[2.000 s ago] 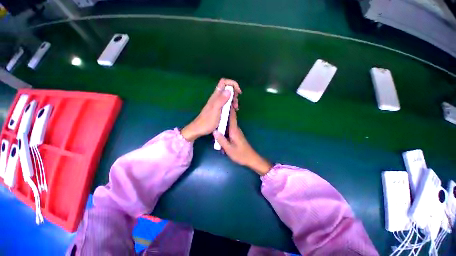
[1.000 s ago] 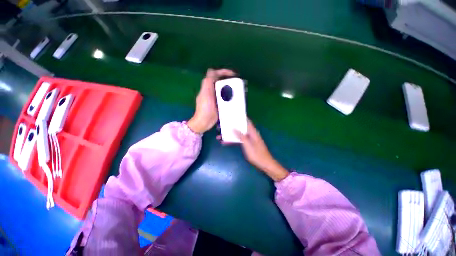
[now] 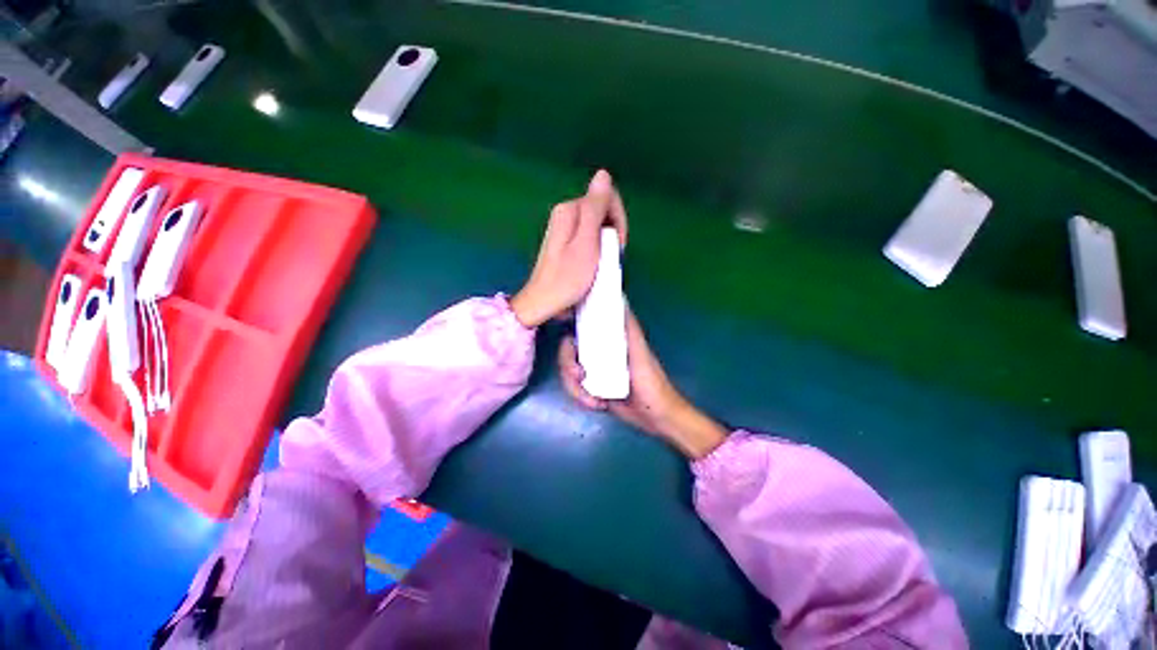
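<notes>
A white power bank (image 3: 603, 324) is held between my two hands above the near edge of the green belt. It is turned partly on edge, with a narrow white side showing and no black oval in view. My left hand (image 3: 571, 254) grips its upper end from the left side. My right hand (image 3: 643, 377) grips its lower end, with fingers on both sides. Part of the unit is hidden by my fingers.
The green conveyor belt (image 3: 508, 152) carries single white units, such as one at upper left (image 3: 395, 86) and one at right (image 3: 939, 229). A red divided tray (image 3: 273, 260) at left holds several units and cables. White units with cables (image 3: 1048, 552) are piled at lower right.
The held unit has turned from its black-oval face to its edge, and my left fingers now reach over its upper end. The view has shifted, so the tray and belt units sit differently in frame.
</notes>
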